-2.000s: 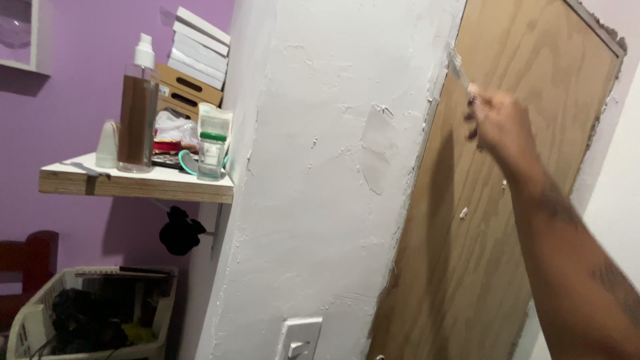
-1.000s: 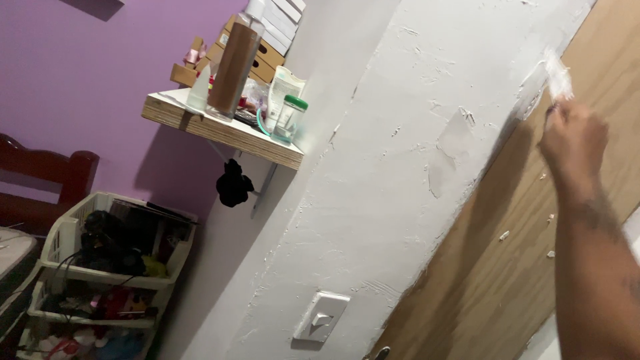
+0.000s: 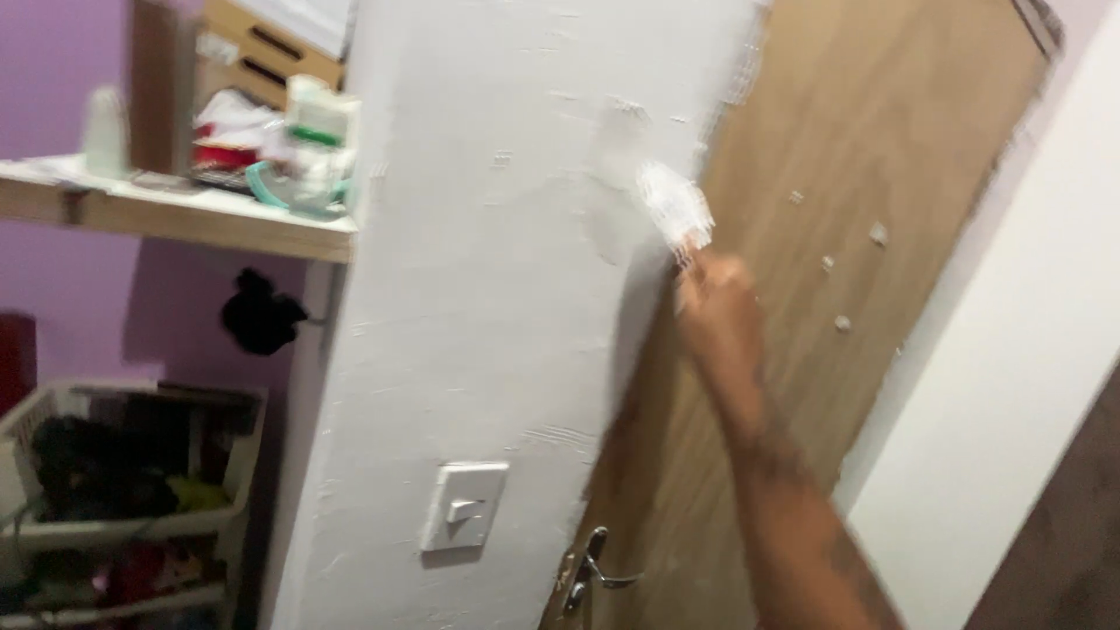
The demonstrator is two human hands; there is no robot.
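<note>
My right hand point(image 3: 719, 306) is closed around a putty knife point(image 3: 674, 203) whose blade is coated in white paste. The blurred blade is over the white plastered wall strip point(image 3: 472, 297), near its edge beside the wooden door point(image 3: 814, 157); whether it touches the wall I cannot tell. Just left of the blade is a greyer, damp-looking patch point(image 3: 608, 214) on the plaster. Small white blobs of paste point(image 3: 878, 234) stick to the door. My left hand is out of view.
A light switch point(image 3: 465, 507) sits low on the wall strip, with a metal door handle point(image 3: 595, 564) to its right. At left, a shelf point(image 3: 262, 232) holds boxes and bottles. A black object point(image 3: 261, 313) hangs under it, above a white plastic basket rack point(image 3: 114, 529) with cloth-like items.
My right hand with the putty knife has moved down from the upper edge of the wall beside the door to near the grey patch. The view has tilted and shifted.
</note>
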